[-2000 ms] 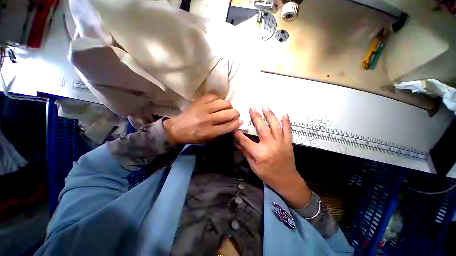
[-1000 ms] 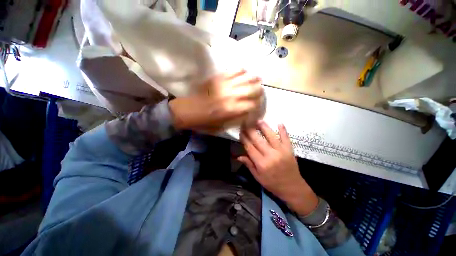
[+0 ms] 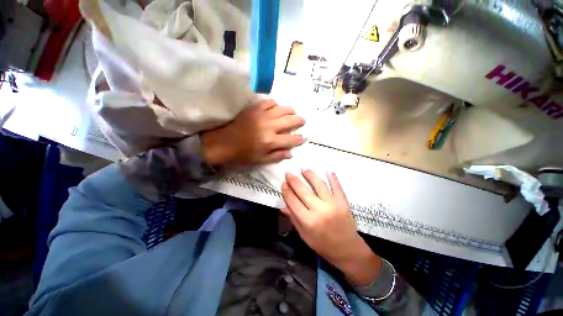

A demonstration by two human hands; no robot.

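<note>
The beige garment piece (image 3: 179,80) lies in a soft heap on the table, left of the needle. My left hand (image 3: 256,133) lies on its near right part, fingers close together and pointing right; whether they pinch the cloth cannot be told. My right hand (image 3: 318,213) lies at the table's front edge, fingers slightly apart, fingertips at the cloth's pale end. The sewing machine (image 3: 475,68) stands at the right. Its presser foot area (image 3: 324,86) is beyond my hands, washed out by glare, with no cloth seen clearly under it.
A blue lamp bar (image 3: 264,46) hangs left of the needle. A yellow-green tool (image 3: 441,128) lies on the machine bed. A white scrap (image 3: 515,179) lies at the right. A black tag (image 3: 229,43) shows on the cloth. A printed ruler (image 3: 426,231) runs along the front edge.
The view has shifted, showing more of the machine head and the blue lamp bar. My left hand moved right onto the cloth, then slightly back. My hands, together earlier, are now a little apart.
</note>
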